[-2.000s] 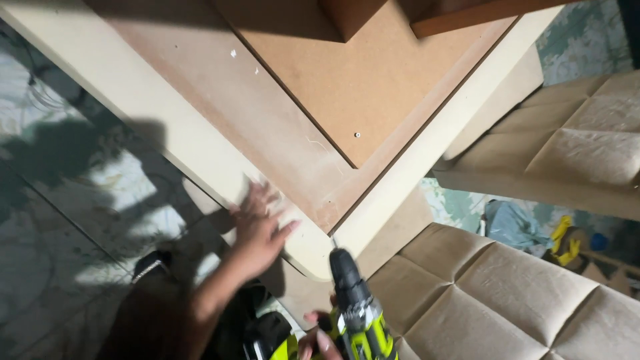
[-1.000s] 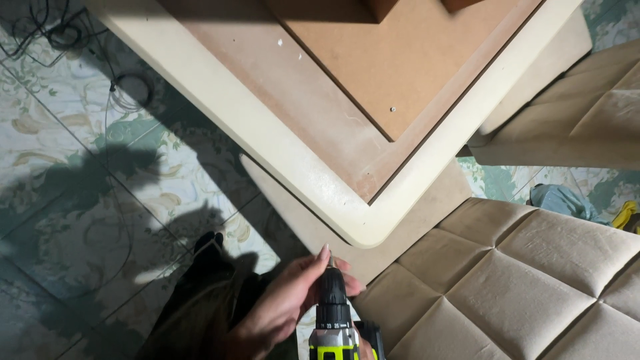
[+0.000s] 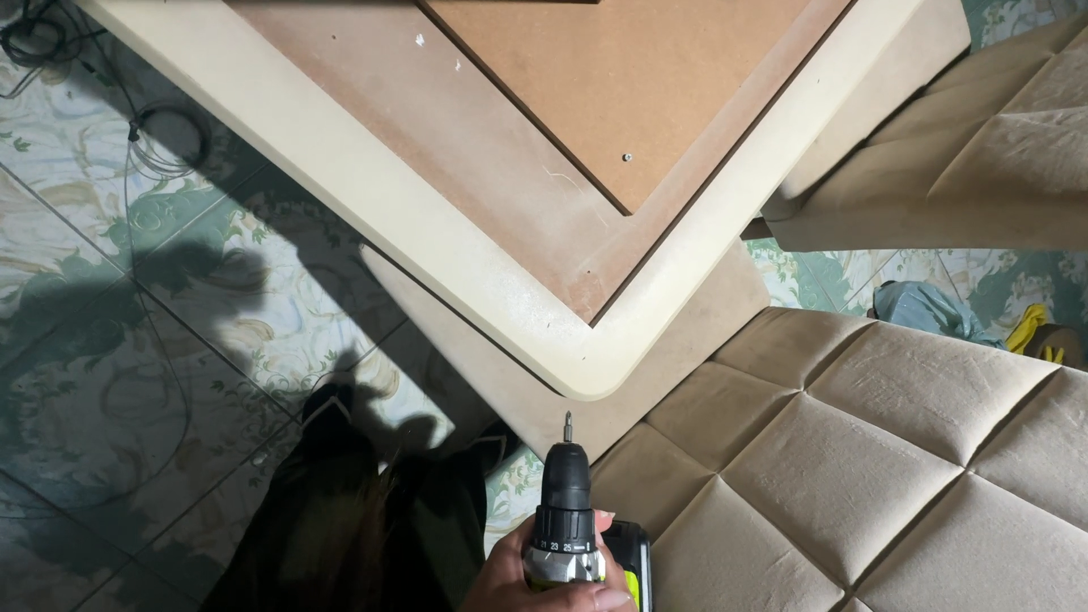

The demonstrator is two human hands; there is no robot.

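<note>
A black and lime-green cordless drill (image 3: 565, 501) stands at the bottom centre, its driver bit (image 3: 568, 427) pointing up the view. My left hand (image 3: 503, 561) is closed around the drill's body, with the thumb across it and a fingertip showing at its right. My right hand cannot be made out. Just beyond the bit lies the rounded corner of a cream frame (image 3: 340, 204), apart from the bit. Inside the frame is a brown board (image 3: 510, 229) with small holes, and on that an MDF panel (image 3: 586, 93) with a screw (image 3: 627, 157) near its corner.
Tufted beige upholstery (image 3: 850, 433) fills the lower right, with another upholstered piece (image 3: 960, 161) above it. A beige padded surface (image 3: 476, 365) lies beneath the corner. Coiled cables (image 3: 170, 140) rest on the patterned tile floor (image 3: 178, 314). A bluish-grey bag (image 3: 926, 310) is at the right.
My left hand has left the cream frame, where it was two seconds ago, and moved to the drill. From near the chuck's tip it has shifted back along the drill. The view has moved.
</note>
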